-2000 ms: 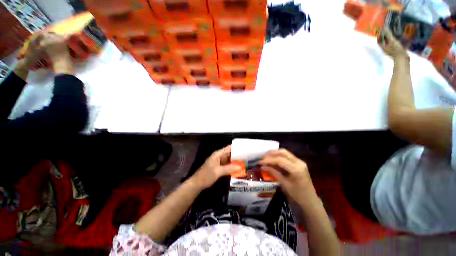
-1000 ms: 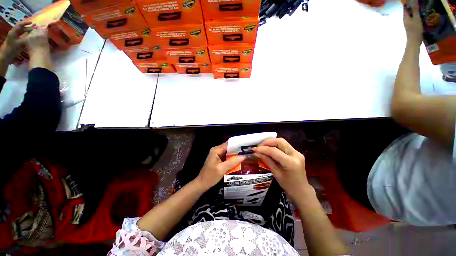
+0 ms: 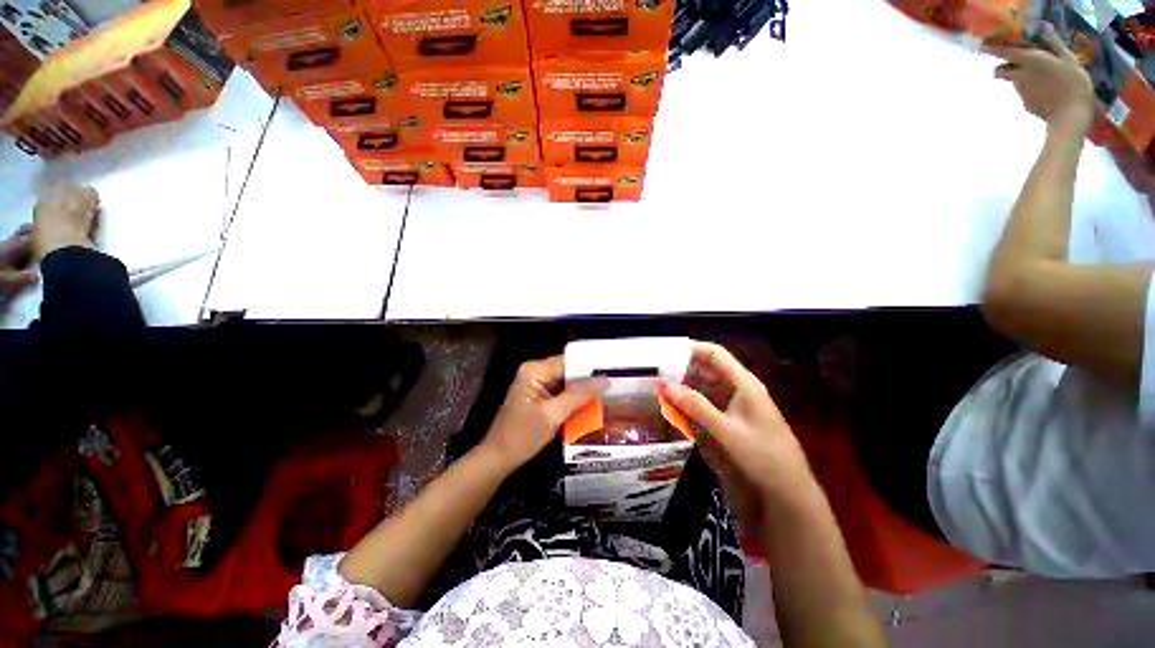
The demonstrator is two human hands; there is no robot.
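Note:
An open retail carton [image 3: 623, 481] stands on my lap below the table edge, its white printed panel towards me. Its white top flap [image 3: 627, 355] is raised, with a dark handle strip [image 3: 626, 372] lying across it. The orange side flaps [image 3: 584, 422] stand open and something orange-red shows dimly inside. My left hand [image 3: 532, 411] holds the left side of the carton, thumb at the left side flap. My right hand [image 3: 732, 411] holds the right side, thumb near the right side flap.
A stack of finished orange cartons [image 3: 471, 89] stands on the white table [image 3: 785, 253], with a black handle pile [image 3: 728, 28] beside it. At left are a neighbour's hands [image 3: 61, 218] and orange-yellow cartons [image 3: 120, 95]. At right, another person's arm [image 3: 1041, 190] reaches towards orange cartons.
My fingers have moved off the handle strip to the carton's sides, and the top flap faces me more. The left neighbour's hands have left the cartons. The right person's hand has moved.

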